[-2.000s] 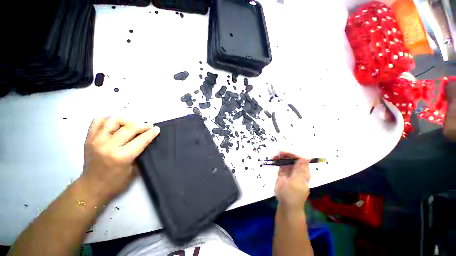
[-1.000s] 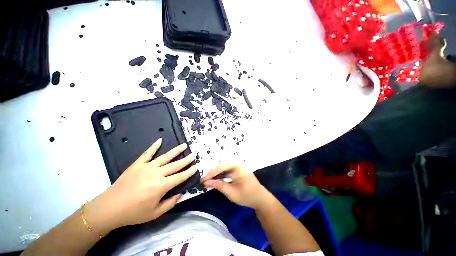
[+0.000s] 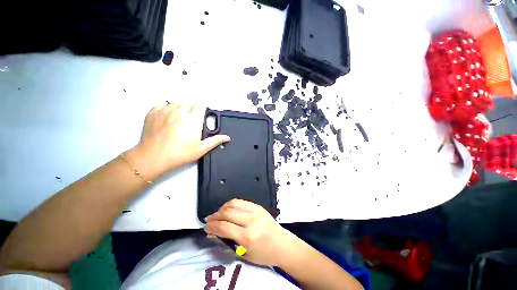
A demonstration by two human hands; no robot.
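Note:
A black tablet case (image 3: 241, 164) lies back side up at the table's front edge, its oval camera opening at the top left corner and several small holes in the panel. My left hand (image 3: 176, 136) holds its upper left side, thumb on the panel. My right hand (image 3: 244, 229) is at the case's lower left corner, closed around a dark trimming knife with a yellow end (image 3: 241, 250). The knife's tip is hidden. Black trimming scrap (image 3: 303, 119) is heaped to the right of the case.
Tall black case stacks (image 3: 122, 28) stand at the far left. A small pile of cases (image 3: 317, 39) stands beyond the scrap. A red dotted cloth (image 3: 458, 73) lies far right, with an orange basket (image 3: 494, 59) behind it. A red object (image 3: 399, 257) is below the table.
The case has turned upright and its camera corner is uncovered. My left hand has moved from its lower part to the upper left side. My right hand has moved to the lower left corner.

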